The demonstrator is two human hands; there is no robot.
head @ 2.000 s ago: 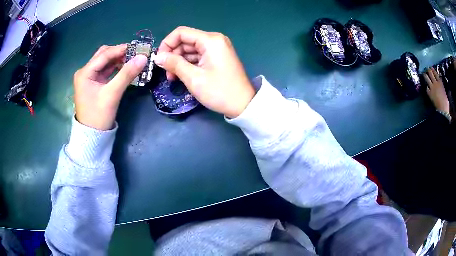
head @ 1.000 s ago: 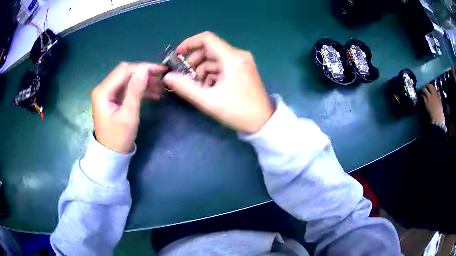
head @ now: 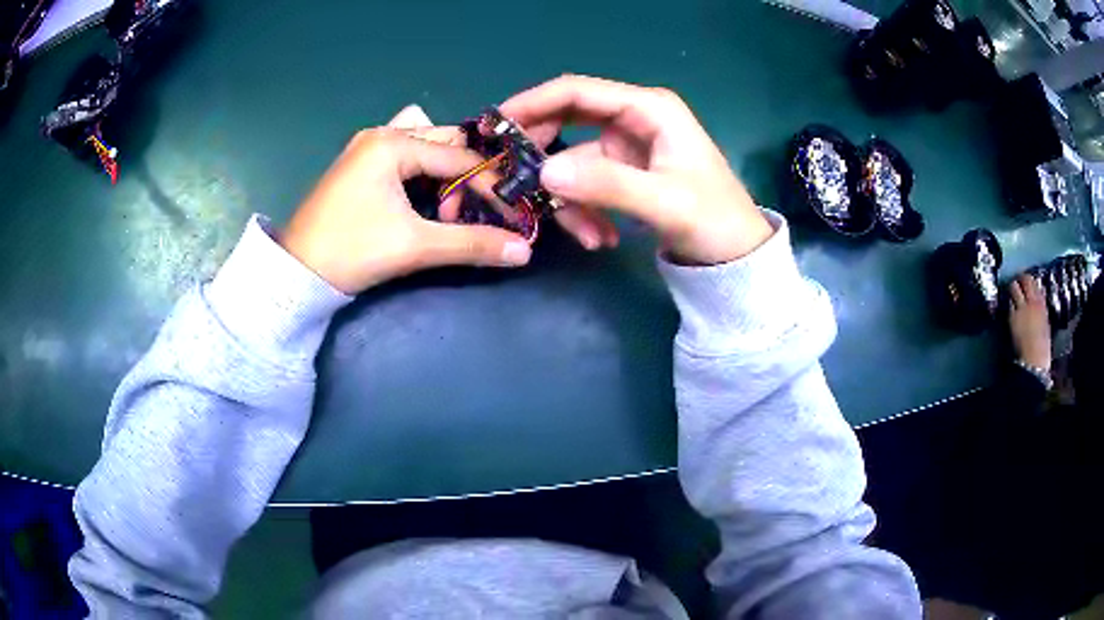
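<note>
A circuit board [head: 518, 165] is held tilted above the bench, with a dark module on the side facing me. Thin orange, yellow and red lead wires [head: 470, 181] run from it to a black housing [head: 482, 213] below. My left hand [head: 406, 206] is wrapped around the housing, which the fingers mostly hide. My right hand [head: 630, 170] pinches the right edge of the circuit board between thumb and fingers. I cannot tell whether any wire is plugged in.
Dark green bench [head: 509, 363]. Two joined-looking board-fitted units [head: 828, 181] lie at right, another unit [head: 969, 279] beyond them. Dark units [head: 910, 55] and a black box [head: 1039, 145] are at upper right. An unfinished unit [head: 85, 103] lies at upper left. Another worker's hand [head: 1030, 325] is far right.
Both hands have moved right in the picture. The circuit board is now turned, showing its dark module and wires. My left hand now holds the black housing, which earlier lay below the hands.
</note>
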